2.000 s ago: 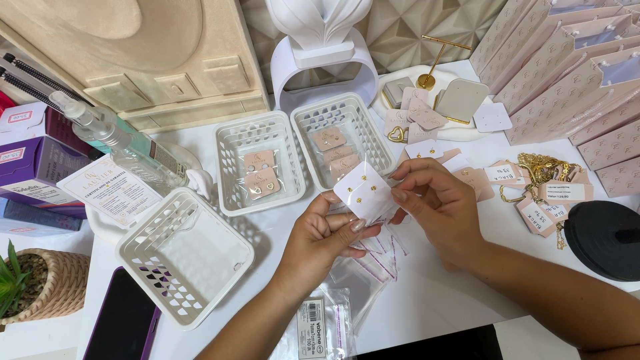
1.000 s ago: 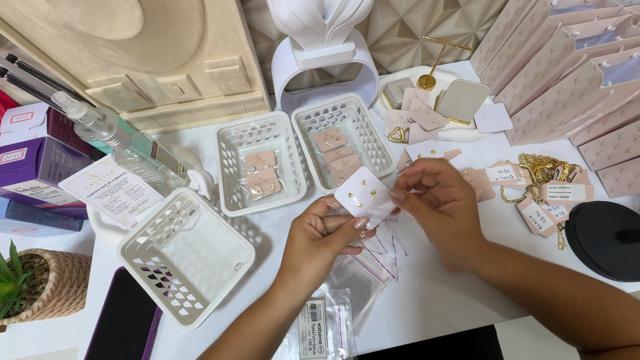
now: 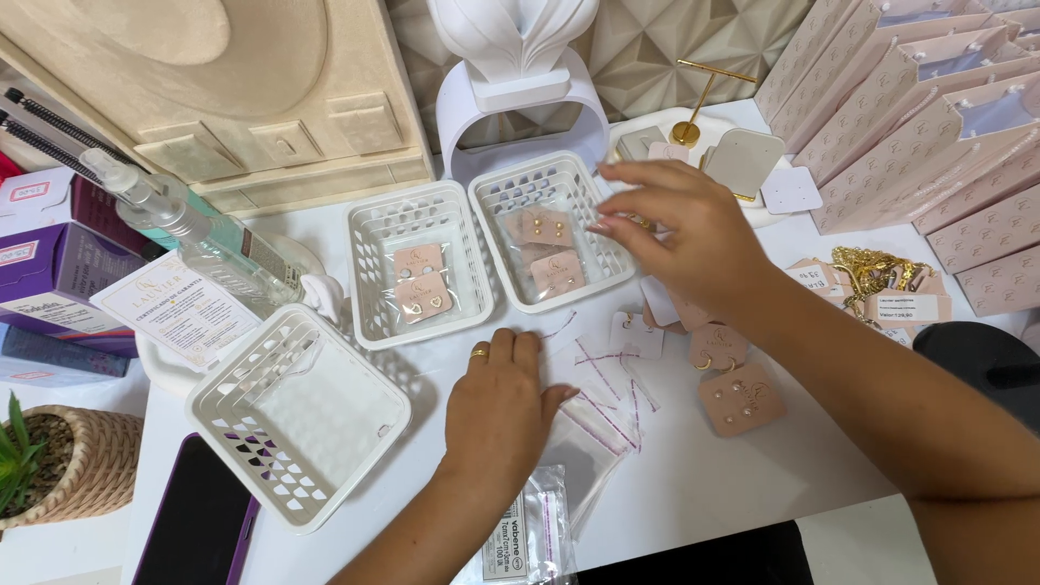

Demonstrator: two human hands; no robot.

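My left hand point(image 3: 500, 402) rests palm down on the white table, just left of the purple-edged clear bags point(image 3: 597, 435); whether it holds anything under the palm is hidden. Raised at the right rim of the middle basket point(image 3: 540, 305), my right hand point(image 3: 678, 231) has its thumb and fingers apart, with nothing seen between them. In that basket lie bagged pink earring cards point(image 3: 556, 272). The left-middle basket point(image 3: 422, 337) holds bagged cards with heart earrings point(image 3: 422, 296). Below my right forearm are a pink card with several studs point(image 3: 741, 398) and a card with hoops point(image 3: 717, 348).
A third white basket point(image 3: 349, 496) stands at the left, near a dark phone point(image 3: 195, 512) and spray bottles point(image 3: 195, 231). At the right are pink paper bags point(image 3: 910, 146), gold chains with tags point(image 3: 873, 268) and a black round stand point(image 3: 987, 366). A gold T-shaped stand point(image 3: 691, 122) is at the back.
Both hands earlier held a white card with gold studs; they have come apart. My right hand has moved up toward the baskets, and my left hand has lowered to the table.
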